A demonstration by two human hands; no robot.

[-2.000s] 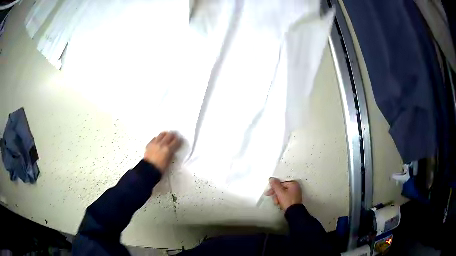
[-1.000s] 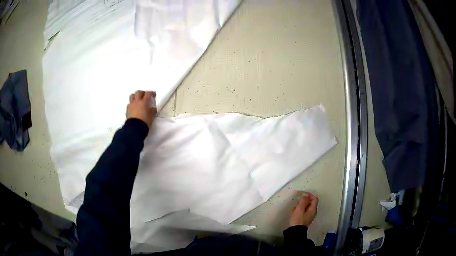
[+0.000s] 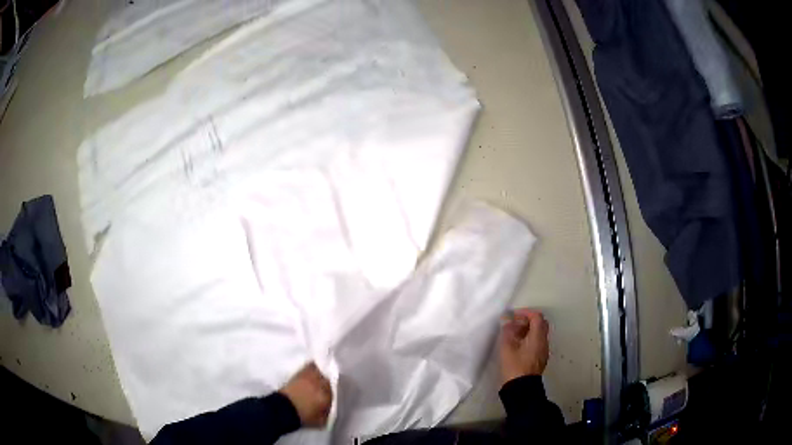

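Note:
A large white sheet [image 3: 200, 252] covers the middle of the table, creased and partly folded, with faint dark marks on its upper part. My left hand [image 3: 311, 395] is at the near edge, closed on a bunched fold of the sheet. A loose part of the sheet [image 3: 460, 322] spreads to the right of that fold. My right hand [image 3: 524, 341] is at the sheet's lower right edge, fingers curled; whether they grip the edge is unclear. Another white piece [image 3: 165, 43] lies at the far left.
The cream table [image 3: 512, 148] has a long metal rail [image 3: 599, 191] on the right. Slate-blue cloth [image 3: 660, 156] hangs beyond it. A white and blue housing [image 3: 667, 400] is at the rail's near end. Crumpled grey-blue cloth [image 3: 36, 261] lies at the left.
My left hand has come down towards me and drawn the sheet nearer. The sheet now covers the middle, overlapping the lower right part. My right hand has moved slightly forward, beside the sheet's edge.

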